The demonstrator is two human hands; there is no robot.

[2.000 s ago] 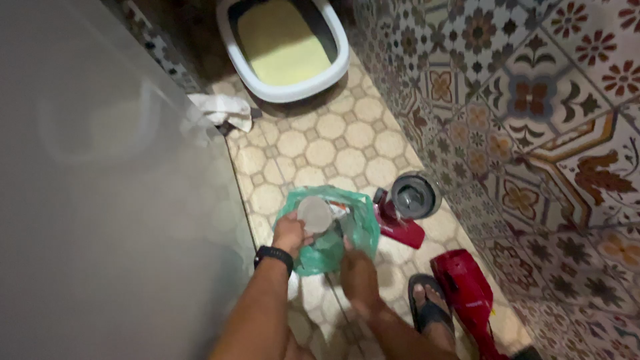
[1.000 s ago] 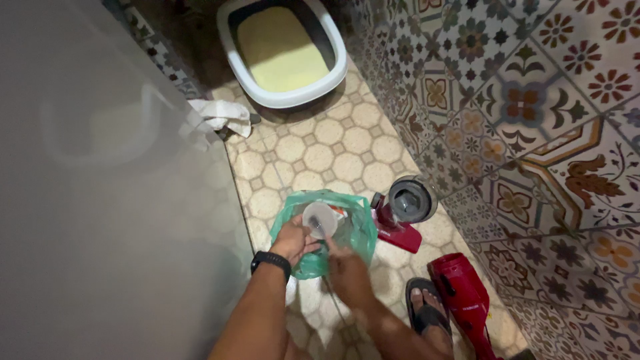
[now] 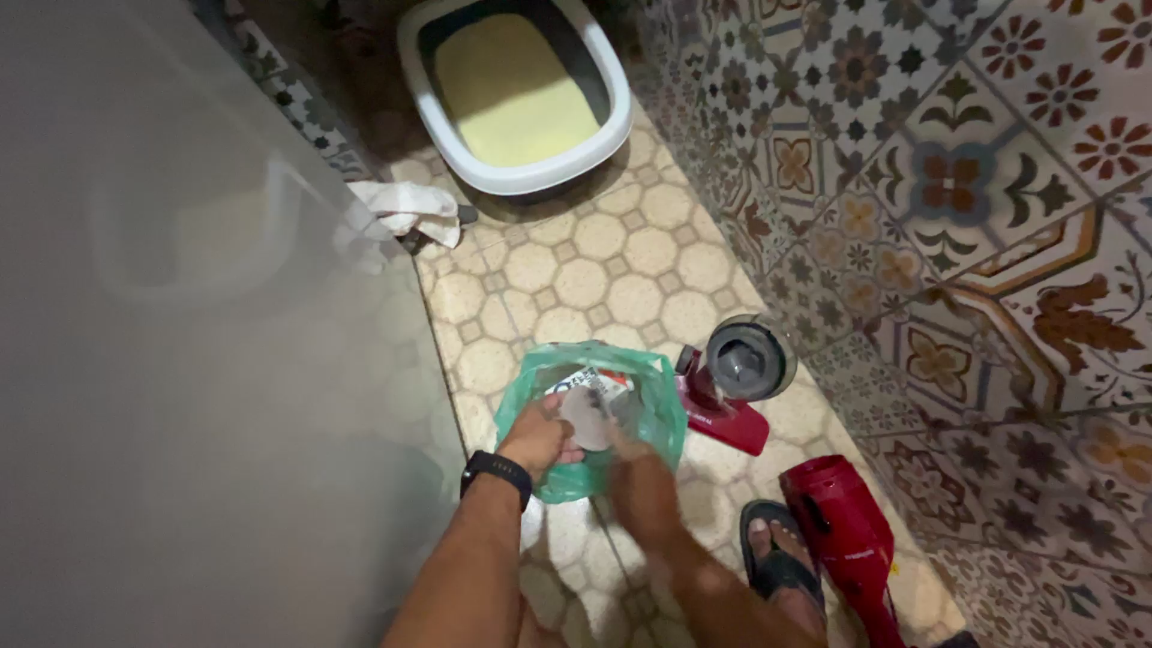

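Observation:
My left hand (image 3: 542,438), with a black watch (image 3: 497,479) on its wrist, holds a pale round cup-like part or filter (image 3: 587,419) over an open green plastic bag (image 3: 666,430). My right hand (image 3: 641,477) is blurred just to the right of that part, its fingers close to it; whether it holds something cannot be told. Inside the bag lies a printed packet (image 3: 601,382) among other litter. Right of the bag are a red vacuum floor head (image 3: 733,427) and a clear dust container with a dark grey rim (image 3: 749,358). A red handheld vacuum body (image 3: 841,522) lies at lower right.
A white-rimmed litter tray (image 3: 526,180) with pale yellow content stands at the top. A white cloth (image 3: 416,209) lies left of it. A smooth grey panel (image 3: 207,378) bounds the left, a patterned tile wall (image 3: 954,270) the right. A sandalled foot (image 3: 781,553) rests beside the vacuum body.
The round part in my left hand has tilted; its hollow side showed a second ago, and now a flatter pale face shows. My right hand has shifted slightly beside it. The bag stays in place.

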